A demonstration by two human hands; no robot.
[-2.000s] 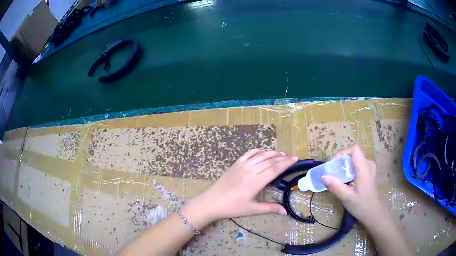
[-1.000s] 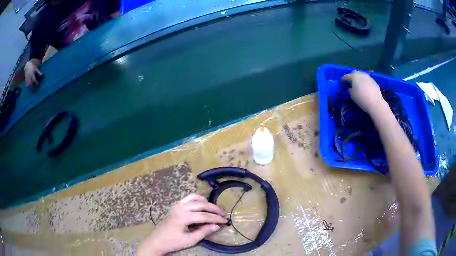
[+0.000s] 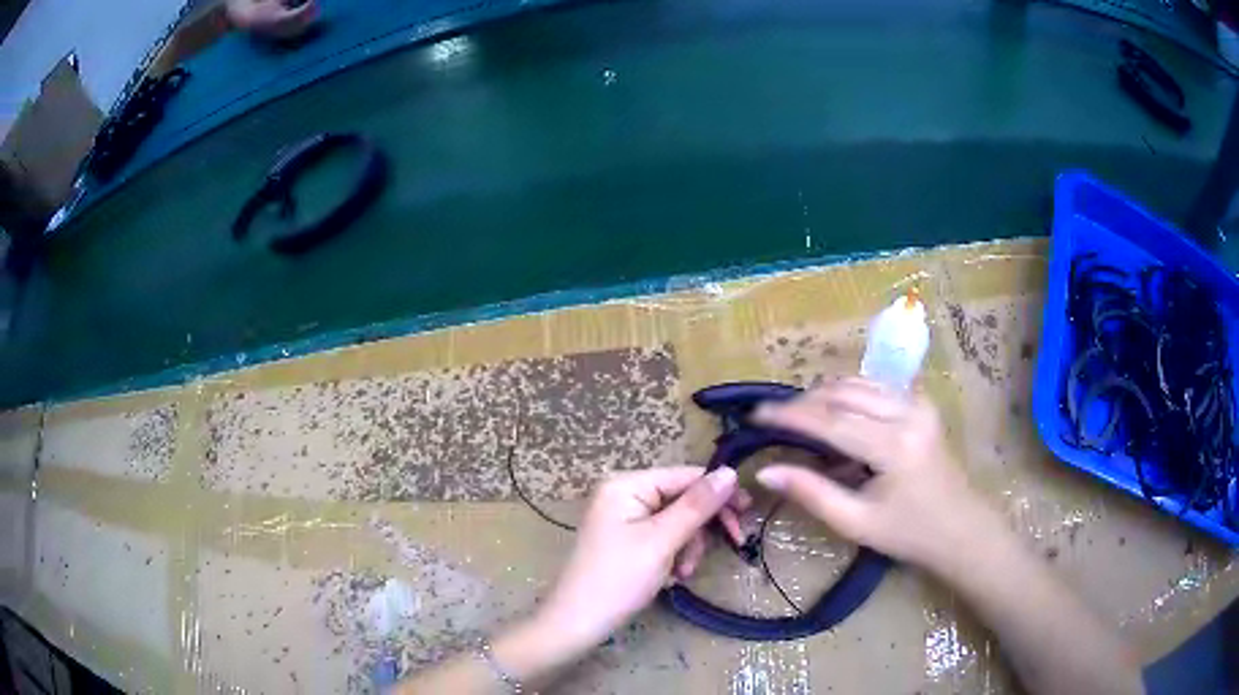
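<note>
A black headband (image 3: 781, 622) lies on the taped cardboard mat, its arc around both hands' fingertips. My left hand (image 3: 655, 532) pinches the inner black band (image 3: 730, 455) at the headband's left side. My right hand (image 3: 849, 462) lies over the headband's upper right part, thumb and fingers around the dark band; its exact hold is partly hidden. A thin black wire (image 3: 777, 577) crosses the headband's middle, and another end curls out left of my left hand. The white glue bottle (image 3: 897, 342) stands upright behind my right hand, orange tip up.
A blue tray (image 3: 1052, 346) with tangled black parts (image 3: 1148, 373) stands at the right. Beyond the cardboard mat (image 3: 292, 543) runs the green belt (image 3: 598, 177), with a black headband (image 3: 356, 190) at left and another (image 3: 1152, 88) at far right. Another person's hand (image 3: 272, 14) shows at the top left.
My right hand has come back from the blue tray to the headband. My left hand has moved up to the inner band. The view has swung left; the bottle still stands.
</note>
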